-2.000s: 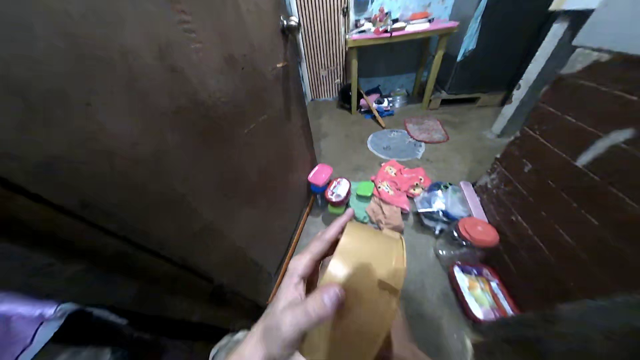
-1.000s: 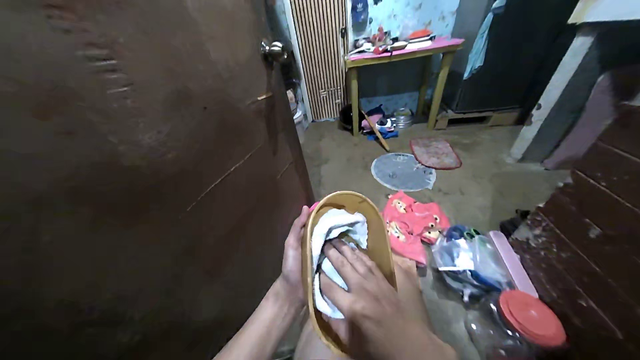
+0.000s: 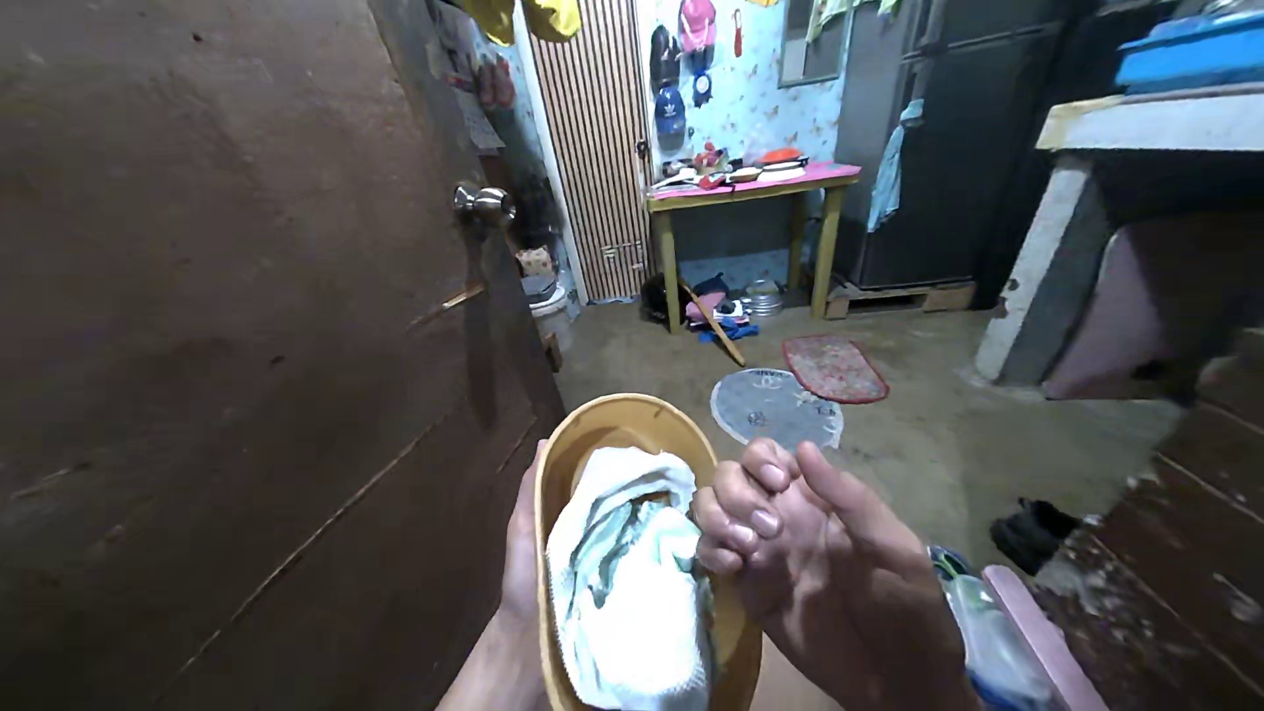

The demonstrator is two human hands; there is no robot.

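An oval yellow container (image 3: 624, 410), seemingly plastic, is tilted so that its inside faces me. My left hand (image 3: 521, 568) grips it along its left side, the fingers mostly hidden behind the wall. A crumpled white and pale green cloth (image 3: 637, 602) lies inside. Over the container's right rim is my right hand (image 3: 805, 553), palm turned up, fingers curled loosely and thumb apart; nothing shows in it. Whether its fingertips touch the cloth or rim I cannot tell.
A brown door (image 3: 247, 296) stands close on the left. Ahead are a gray oval mat (image 3: 765, 400), a red-edged mat (image 3: 834, 368) and a pink-topped table (image 3: 829, 176). A dark shoe (image 3: 1032, 533) and a clear plastic bag (image 3: 997, 632) lie at the lower right.
The container was bottom-up two seconds ago and now shows its inside. My right hand, pressed on the cloth a second ago, has lifted off to the right side. The view has tilted upward.
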